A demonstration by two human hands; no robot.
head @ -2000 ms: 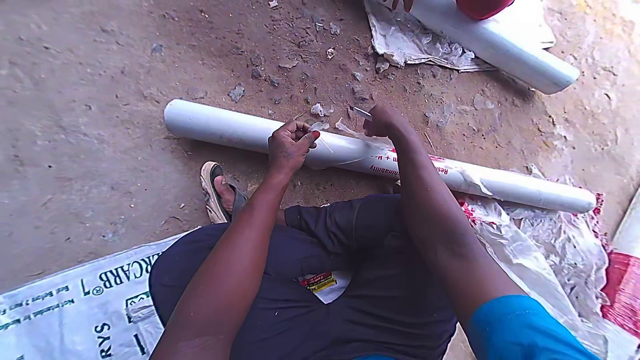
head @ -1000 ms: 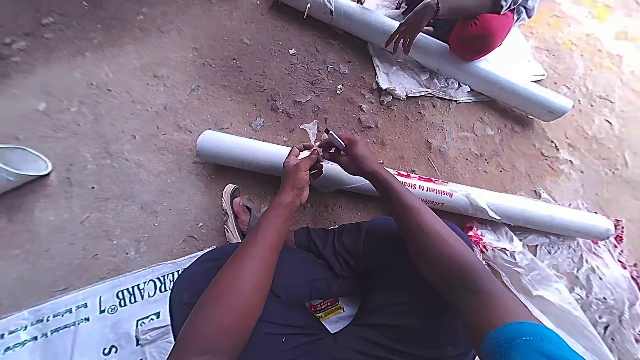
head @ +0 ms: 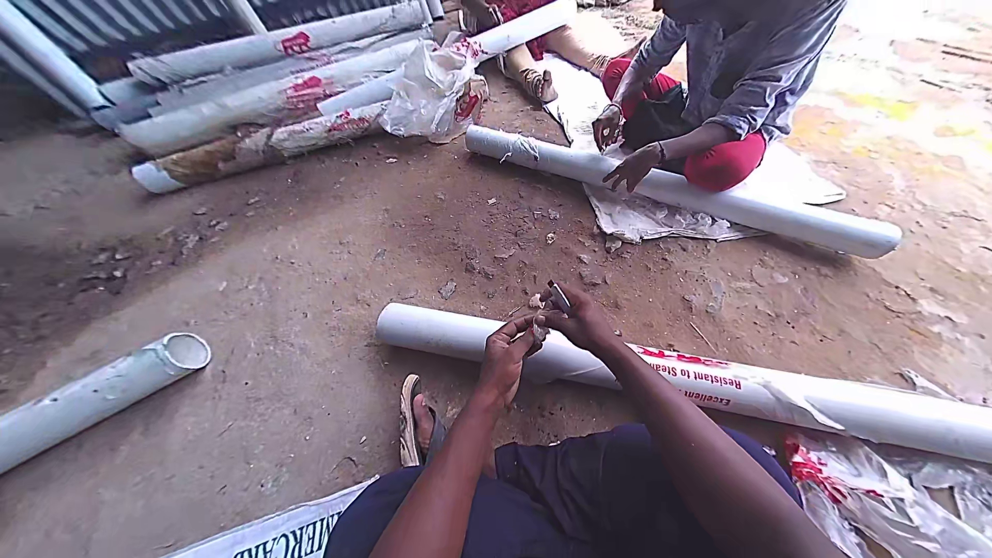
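A white plastic pipe [head: 442,333] lies on the ground across in front of my legs, partly wrapped in film with red printing [head: 690,376]. Above it, my left hand [head: 508,353] pinches a small scrap of thin, pale material [head: 540,332]. Close against it, my right hand [head: 577,318] holds a slim metallic tool [head: 559,297], perhaps a blade or knife; its exact kind cannot be told. The fingertips of both hands meet around the scrap.
A co-worker's hands [head: 635,164] rest at another white pipe [head: 806,221] on a sack [head: 643,225]. Wrapped pipes [head: 256,101] are piled at upper left, beside clear plastic [head: 430,89]. One open-ended pipe [head: 93,395] lies at left. Torn film [head: 876,496] lies at lower right.
My right hand, apart from my left two seconds ago, is now against it. The view has swung upward, bringing in the pile of pipes and more of the co-worker.
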